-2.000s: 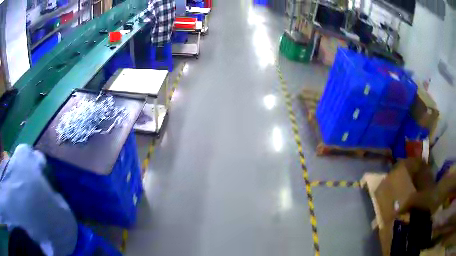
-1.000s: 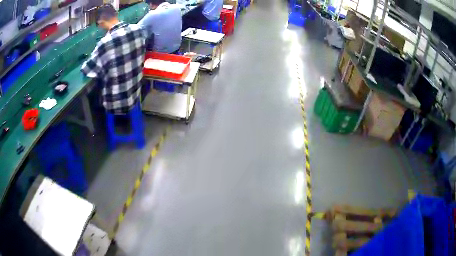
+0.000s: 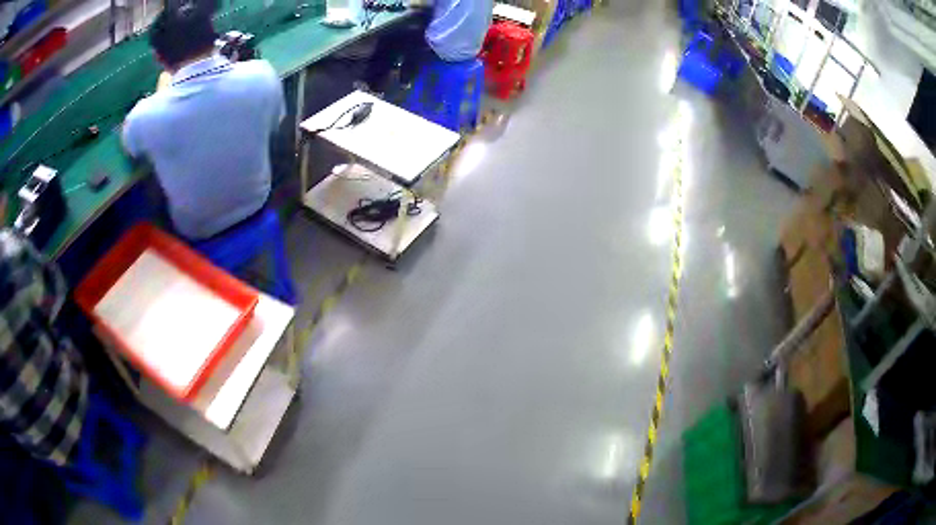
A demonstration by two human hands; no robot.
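Observation:
Neither of my hands is in the picture. Nearest at the lower left is a white trolley (image 3: 269, 422) with a red tray (image 3: 121, 244) on its top; the tray has a pale, bright inside. Beyond it stands a second white trolley (image 3: 405, 142). A small black item with a cord (image 3: 356, 116) lies on its top, and coiled black cable (image 3: 376, 212) lies on its lower shelf.
A person in a light-blue shirt (image 3: 205, 144) sits at the green bench (image 3: 108, 195); a checked sleeve (image 3: 36, 354) shows at the left edge. Red stool (image 3: 508, 58) ahead. Yellow-black floor tape (image 3: 667, 349), green crate (image 3: 713, 461) and desks at right.
My view has moved forward along the aisle. The red tray and the person in the checked shirt have come nearer at the left, and the blue crates and pallet have left the picture.

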